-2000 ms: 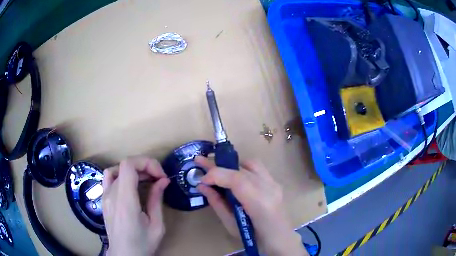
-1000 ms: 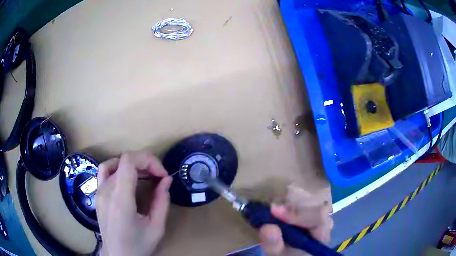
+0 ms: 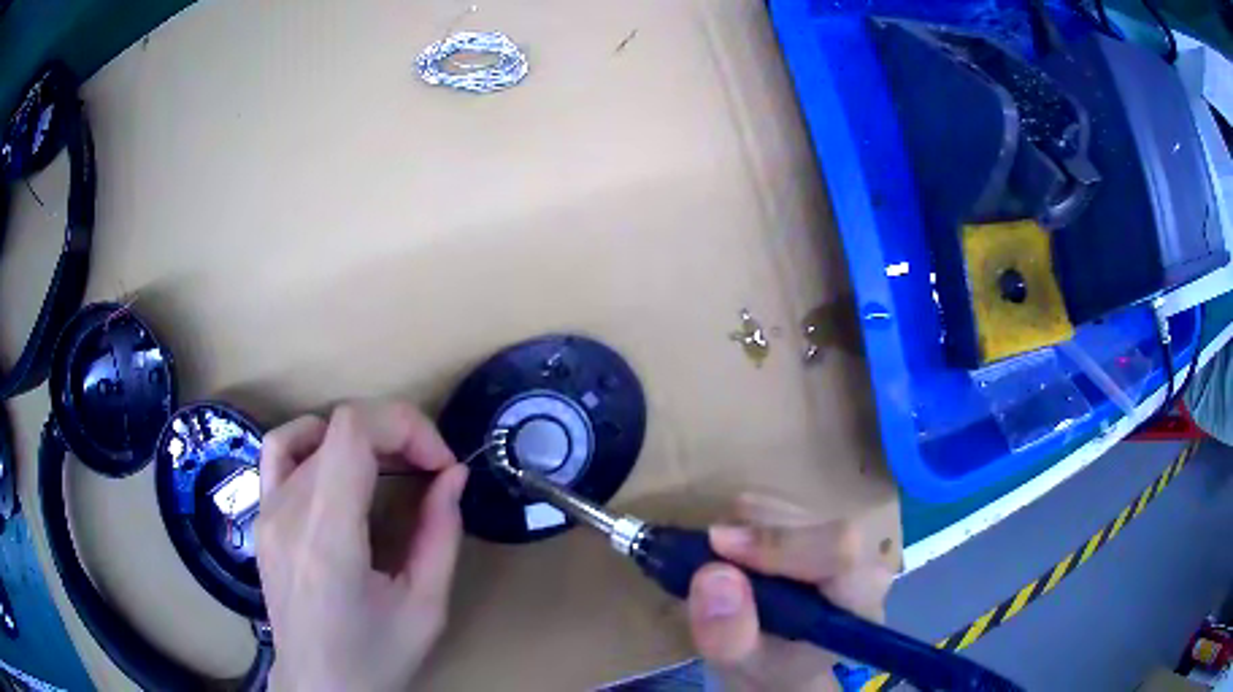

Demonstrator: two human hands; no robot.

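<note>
The black speaker driver plate [image 3: 615, 419] lies on the cardboard, with a pale round centre and a small white label. My left hand [image 3: 365, 541] pinches a thin lead wire [image 3: 479, 453] at the left side of that centre. My right hand [image 3: 778, 588] holds the soldering iron [image 3: 676, 554] like a pen. Its tip is at the small contacts left of the pale centre, near the wire's end; exact touch is too small to tell. The open ear cup [image 3: 203, 439] with a white patch lies left of my left hand, partly hidden by it.
The other ear cup [image 3: 112, 392] and headband [image 3: 81, 554] lie at left, another headphone unit [image 3: 38, 125] behind. A solder wire coil [image 3: 472, 62] lies on the cardboard [image 3: 311, 203]. Solder blobs [image 3: 751, 334] sit near the blue tray [image 3: 845, 203], which holds the yellow sponge [image 3: 1016, 291] and station.
My right hand let go of the plate and took the iron into a pen hold, its tip now at the contacts. The left hand stays on the wire. The view has shifted slightly.
</note>
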